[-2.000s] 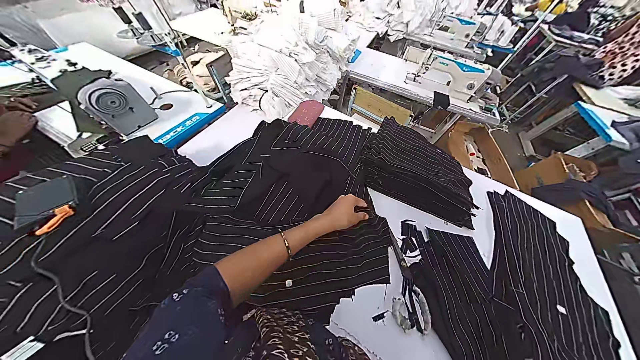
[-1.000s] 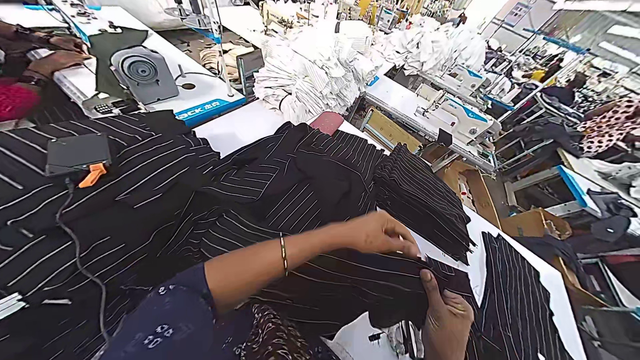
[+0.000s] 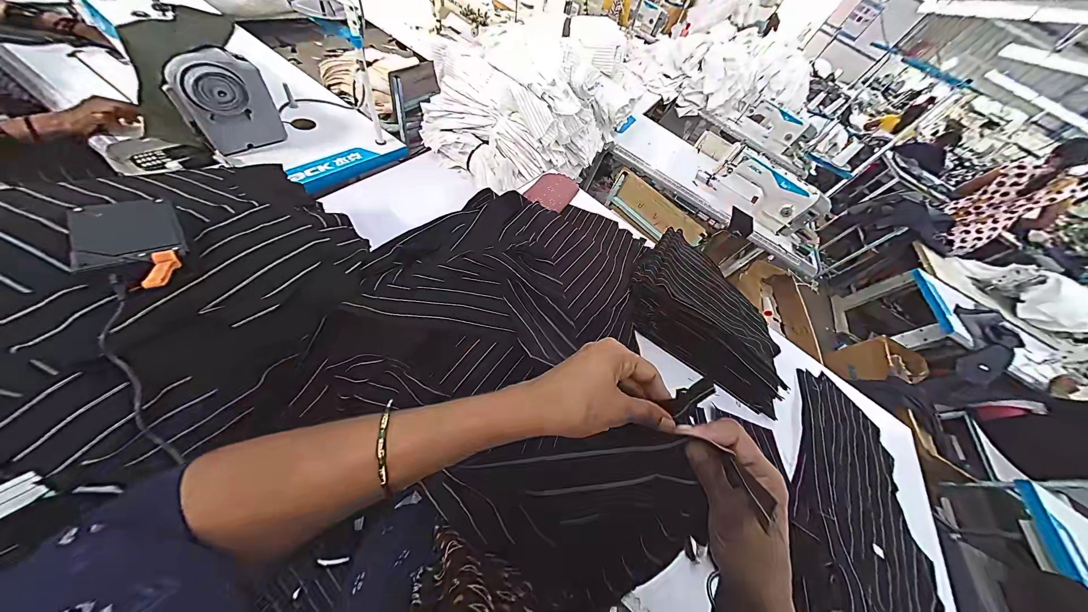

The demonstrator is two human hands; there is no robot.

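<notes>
My left hand (image 3: 599, 387), with a bangle on its wrist, pinches the edge of a black pinstriped fabric piece (image 3: 595, 501) between thumb and fingers. Right beside it, my right hand (image 3: 744, 493) grips the same edge, its thumb and forefinger almost touching the left fingertips. A small dark strip (image 3: 693, 395) sticks out past the left fingers. The held piece hangs toward my lap, over other striped cloth. Beyond my forearm lies a rumpled heap of pinstriped pieces (image 3: 476, 297), and to its right a neat stack of pinstriped pieces (image 3: 701, 323).
A black box (image 3: 127, 234) with an orange clip and cable rests on striped cloth at left. More cut pieces (image 3: 858, 501) lie at right. White garment bundles (image 3: 527, 93) and sewing machines (image 3: 765, 187) stand beyond. Another person's hand (image 3: 98, 117) is at upper left.
Two seconds ago only my left hand showed, resting on the cloth near scissors. My right hand has come in, and the fabric edge is now lifted between both hands.
</notes>
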